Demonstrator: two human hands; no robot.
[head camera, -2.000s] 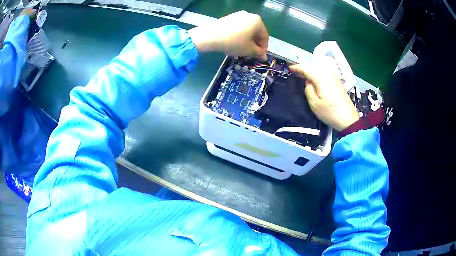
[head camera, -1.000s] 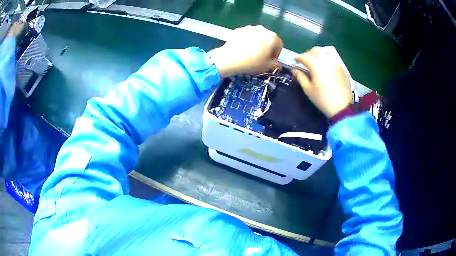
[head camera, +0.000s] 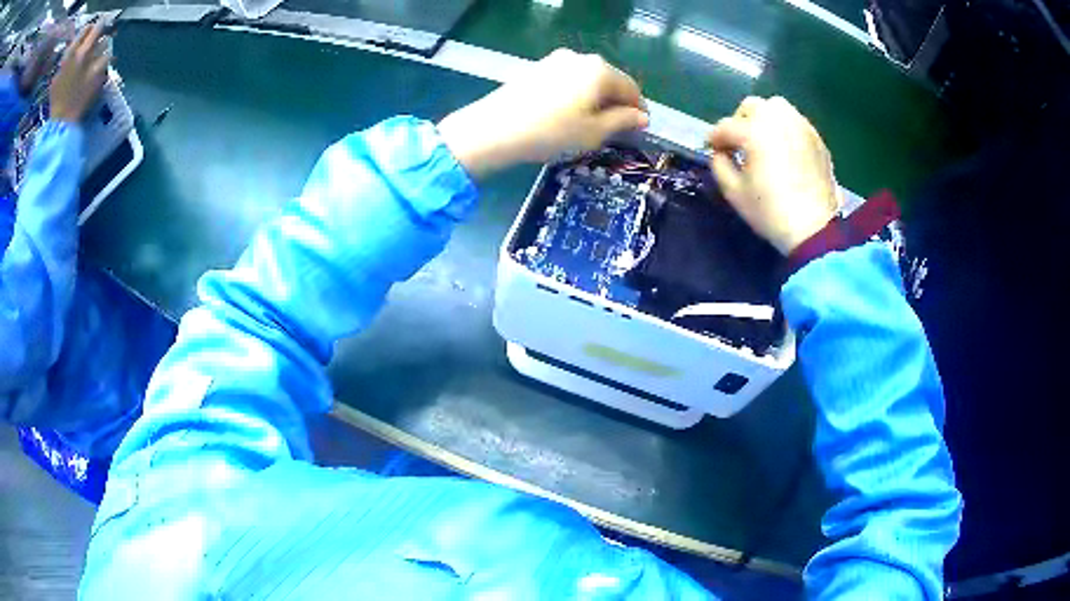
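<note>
An open white housing (head camera: 563, 323) stands on the green bench mat, with a yellowish patch and a dark slot on its near side. Inside are a blue board (head camera: 587, 235) at the left, a black module (head camera: 702, 252) at the right, and thin wires (head camera: 657, 164) along the far edge. A white strip (head camera: 722, 311) lies at the near right inside. My left hand (head camera: 561, 108) is above the housing's far left edge, fingertips pinched together. My right hand (head camera: 777, 170) is above the far right edge, fingers curled together. Whether either holds something small cannot be seen.
At the far left, another worker's hand (head camera: 80, 73) and blue sleeve are at a second white housing (head camera: 115, 164). A pale rail (head camera: 469, 61) runs behind the housing. Small black and white parts (head camera: 915, 276) show beyond my right wrist. The bench's near edge (head camera: 528, 493) curves below.
My hands have moved apart from their close position one second ago. The housing appears slightly further right in view. The other worker's hands and the second housing have shifted further into view.
</note>
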